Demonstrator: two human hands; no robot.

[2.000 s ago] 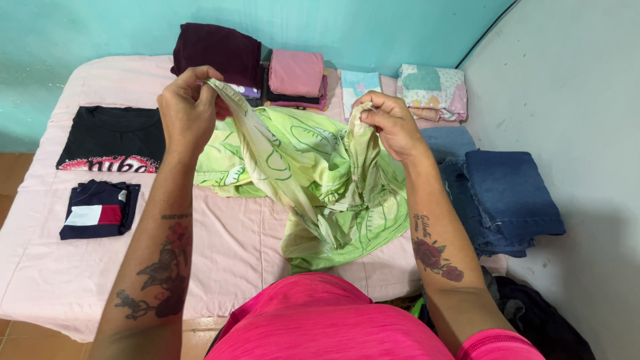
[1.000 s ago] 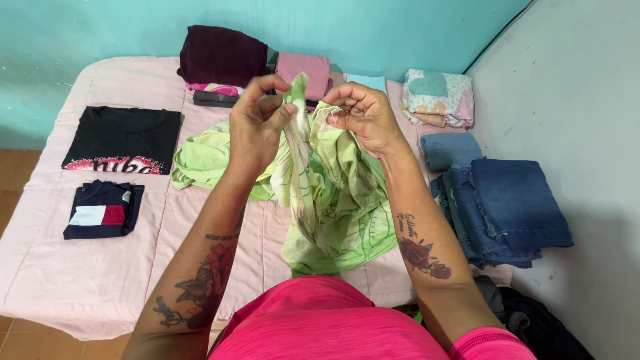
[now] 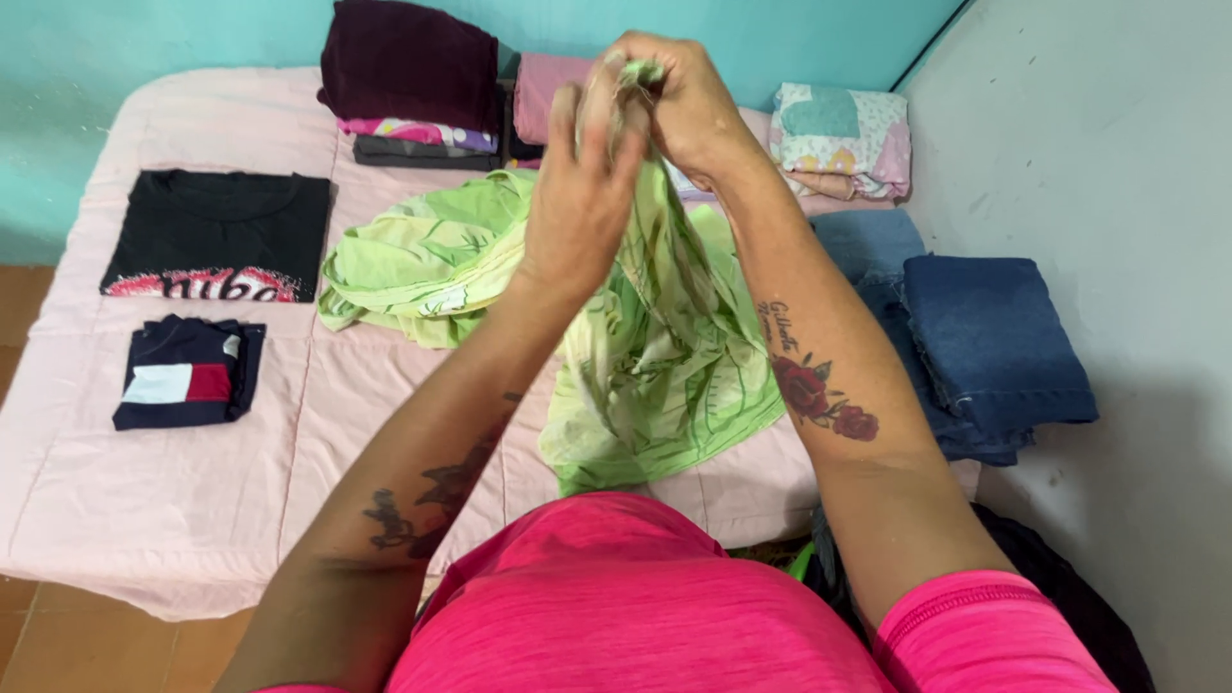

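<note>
A thin green and cream patterned cloth [image 3: 664, 366] lies rumpled over the middle of the bed, its upper part raised in my hands. My right hand [image 3: 693, 111] is closed on a gathered edge of it at the top. My left hand [image 3: 587, 183] is against the same gathered part, fingers bent around it; the two hands touch or nearly touch. Fingertips and the held edge are partly hidden and a little blurred.
The bed has a pink quilted cover [image 3: 87, 481]. Left lie a folded black T-shirt [image 3: 226, 221] and a folded navy garment [image 3: 188, 375]. Behind are a maroon folded stack [image 3: 409, 72], pink folded cloth [image 3: 544, 96] and patterned folded cloths [image 3: 837, 135]. Folded jeans [image 3: 1001, 337] are by the right wall.
My hands, wide apart two seconds ago with an edge of the cloth in each, have come together. The cloth between them is now gathered into one bunch.
</note>
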